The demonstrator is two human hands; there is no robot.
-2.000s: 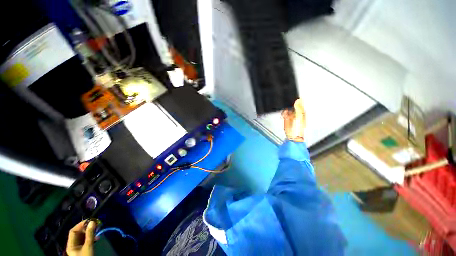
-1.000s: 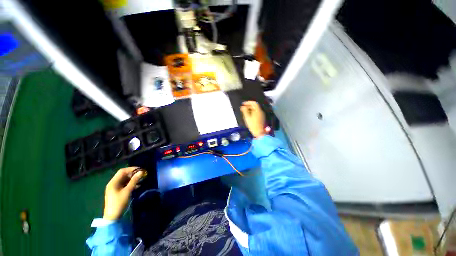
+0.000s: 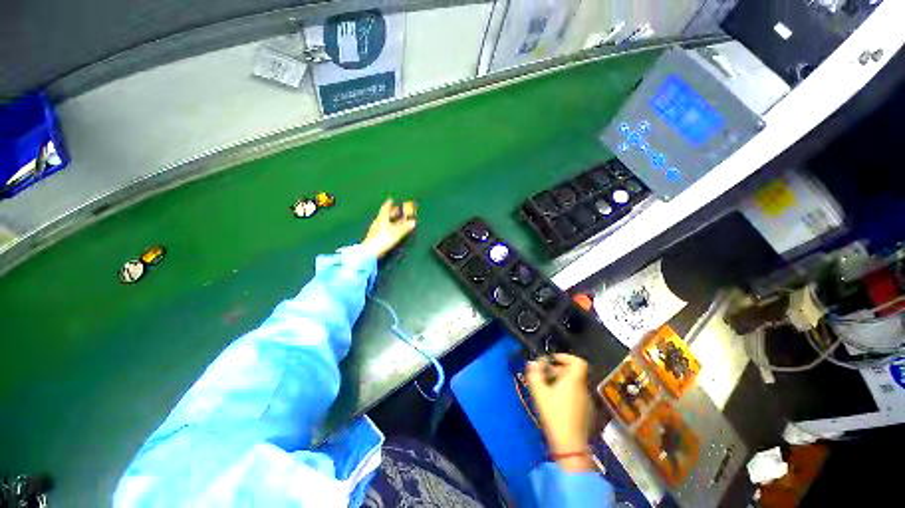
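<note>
My left hand is over the green belt, fingertips closed on a small round unit, mostly hidden by the fingers. My right hand is at the near end of a black parts tray, fingertips together; a dark spot shows between them, but I cannot tell whether it is a held part. The tray's pockets hold round units, one with a bright face. Two round units with yellow-orange parts, one farther left and one nearer my left hand, lie on the belt.
A second black tray lies behind, beside the white frame, below a grey controller panel. Orange fixtures stand at right beside a metal plate. A blue bin is at far left; black clips are bottom left.
The view has swung left from the machine to the belt. My left hand has moved out over the belt with the unit. My right hand has moved from the machine table to the tray's near end.
</note>
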